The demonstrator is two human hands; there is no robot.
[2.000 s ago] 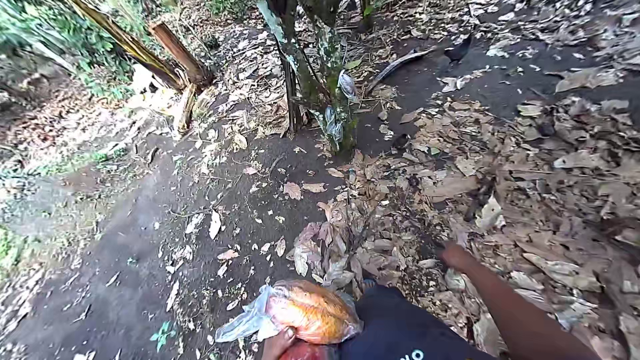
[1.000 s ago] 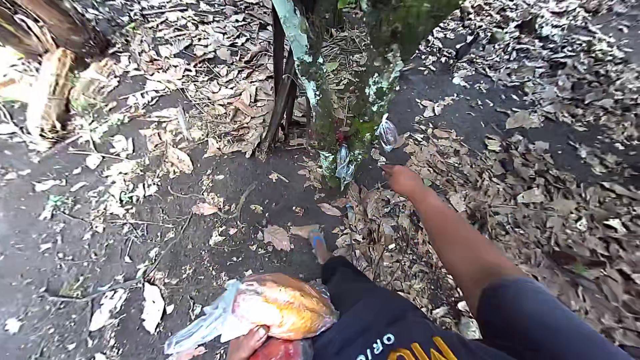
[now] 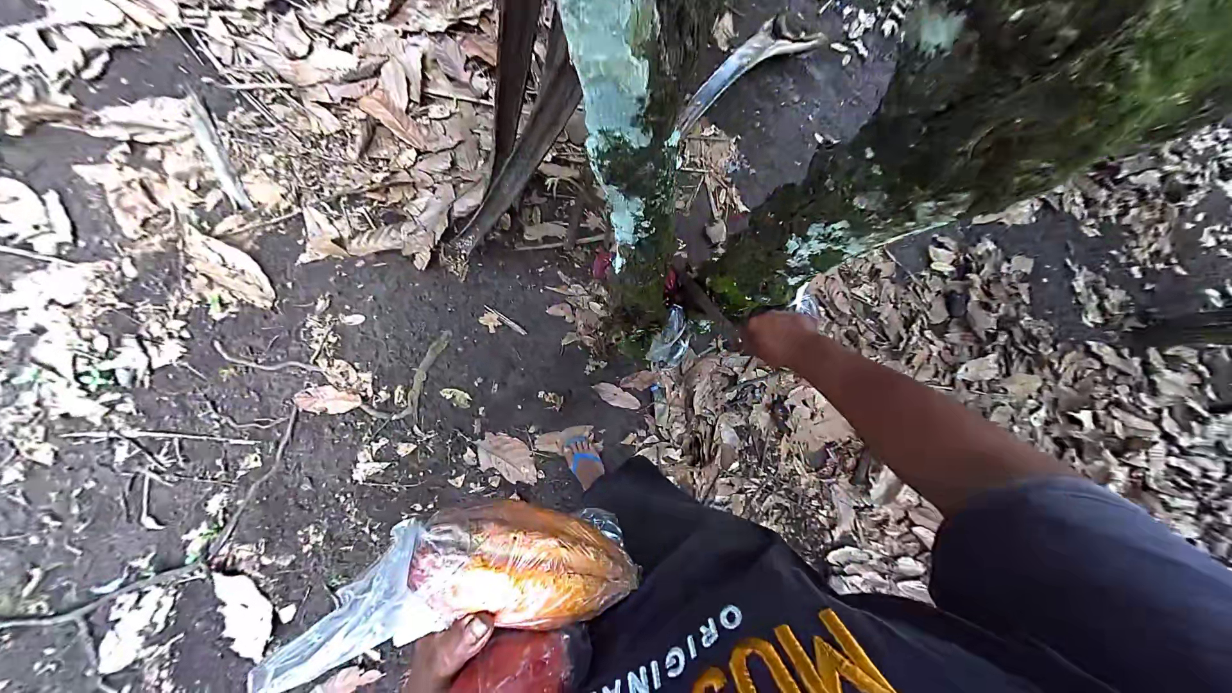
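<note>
My left hand (image 3: 450, 647) holds an orange cacao pod (image 3: 529, 563) wrapped in a clear plastic bag (image 3: 356, 606) against my body. Below it, a red pod (image 3: 515, 662) is partly hidden by the hand and shirt. My right hand (image 3: 778, 337) is closed on a dark, thin blade-like tool (image 3: 705, 300), reaching to the base of a lichen-covered trunk (image 3: 621, 125). The tool's tip is beside a small dark red pod (image 3: 672, 281) on the trunk. Just below hangs a clear plastic bag (image 3: 669, 337); another bag (image 3: 805, 300) shows behind my right hand.
A thick mossy trunk (image 3: 924, 144) leans to the upper right. Dry brown stems (image 3: 525, 144) stand left of the pale trunk. Dry leaves (image 3: 982, 318) and thin roots or twigs (image 3: 260, 481) cover parts of the dark soil. My foot in a blue sandal (image 3: 582, 457) is below the trunk.
The trunk is much closer in view. My right hand, low at the right two seconds ago, has reached out to the trunk's base. My left hand still holds the bagged pod.
</note>
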